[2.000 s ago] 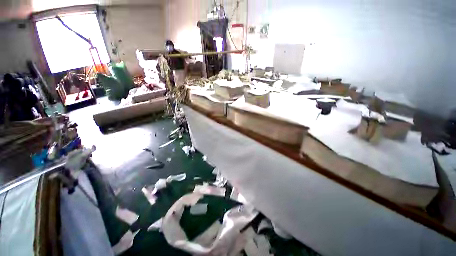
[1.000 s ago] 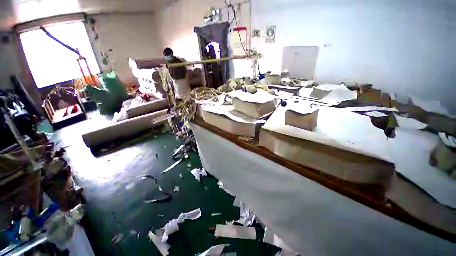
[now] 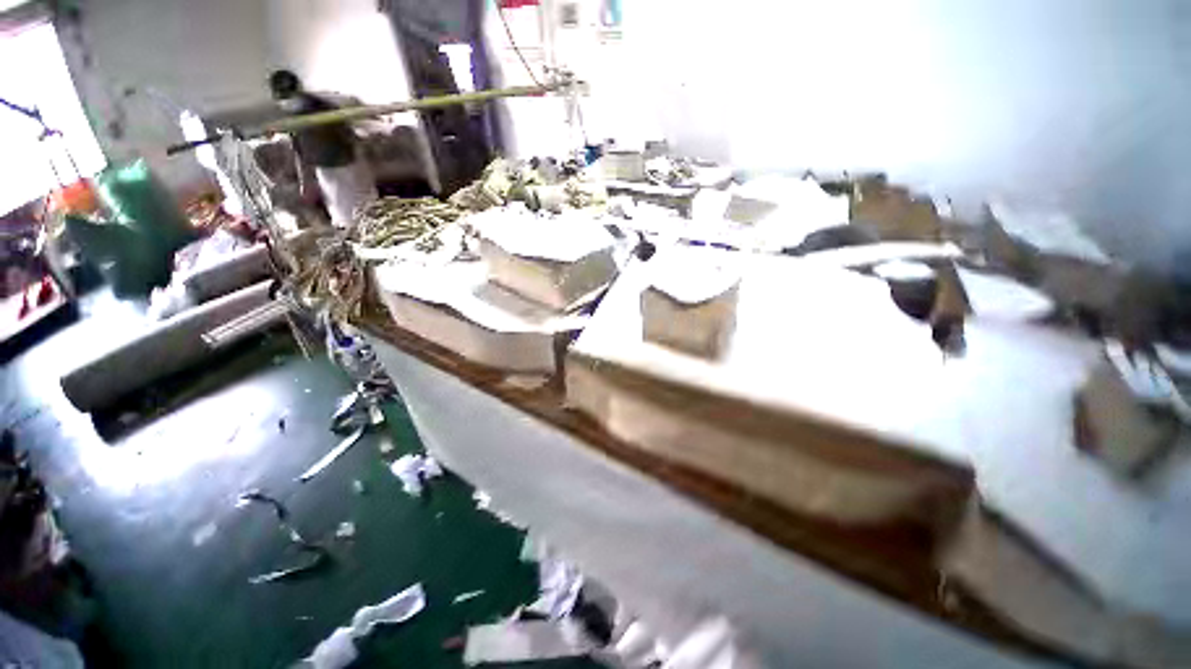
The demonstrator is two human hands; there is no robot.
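Note:
Neither of my hands is in view. Nearest in front of me is a long table with a white side skirt point(image 3: 562, 497) and a brown edge. Thick tan cut stacks point(image 3: 771, 451) topped with white paper point(image 3: 836, 353) lie along it. A smaller block point(image 3: 688, 316) stands on the paper, and another block point(image 3: 549, 268) sits farther left. A heap of stringy tan scrap point(image 3: 418, 220) lies at the far end and hangs over the corner. The right side of the picture is blurred.
Paper scraps point(image 3: 372, 621) litter the green floor point(image 3: 196, 523) left of the table. A fabric roll point(image 3: 170, 346) lies on the floor at the far left, near a green bag point(image 3: 131, 235). A person point(image 3: 320, 150) stands beyond the table's far end, behind a long yellow pole point(image 3: 392, 109).
The view has turned right and come closer to the stacks. The table edge and clutter at the lower left have mostly left the picture. The far person remains near the pole.

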